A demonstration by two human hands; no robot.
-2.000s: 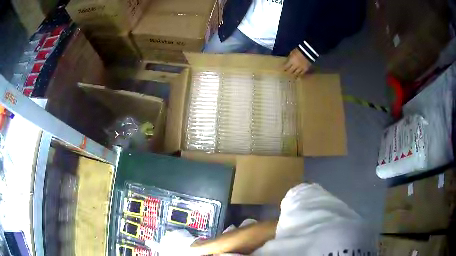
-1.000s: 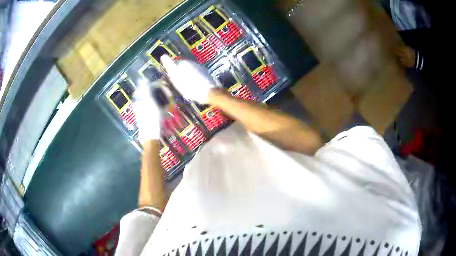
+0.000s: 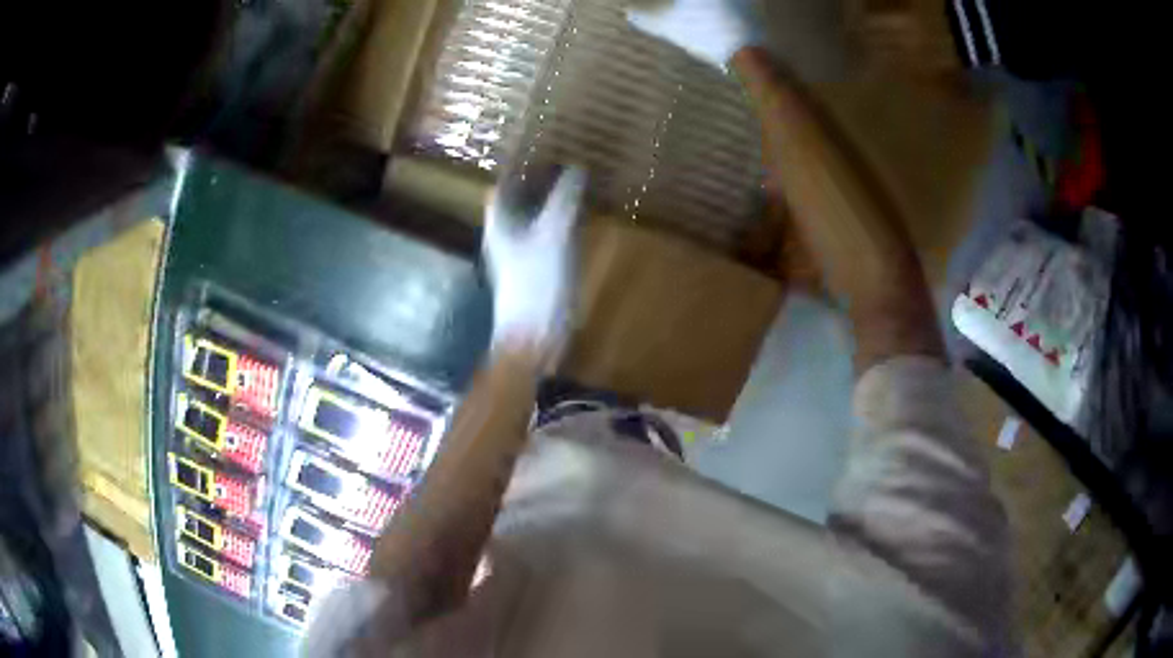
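Note:
A brown carton point(image 3: 675, 315) at the top centre holds rows of ridged clear plastic trays point(image 3: 618, 109). My left hand point(image 3: 530, 264), in a white glove, is over the carton's near edge with thumb and fingers apart and nothing visible in it. My right hand point(image 3: 701, 26), also in a white glove, is over the trays at the top edge of the picture; it is blurred, and whether it grips anything cannot be told. A clear blister tray point(image 3: 277, 450) with two rows of yellow-framed phones with red keypads point(image 3: 337, 418) lies at the lower left.
The phone tray lies on a dark green bench point(image 3: 322, 270). Brown cardboard point(image 3: 116, 360) lies along its left side. A white packet with red marks point(image 3: 1023, 321) is at the right, above more cartons. A striped dark sleeve point(image 3: 984, 32) shows at the top right.
Both my hands have left the phone tray and reached over to the carton. The view has turned, so the carton's trays are in view and the phone tray is now lower left.

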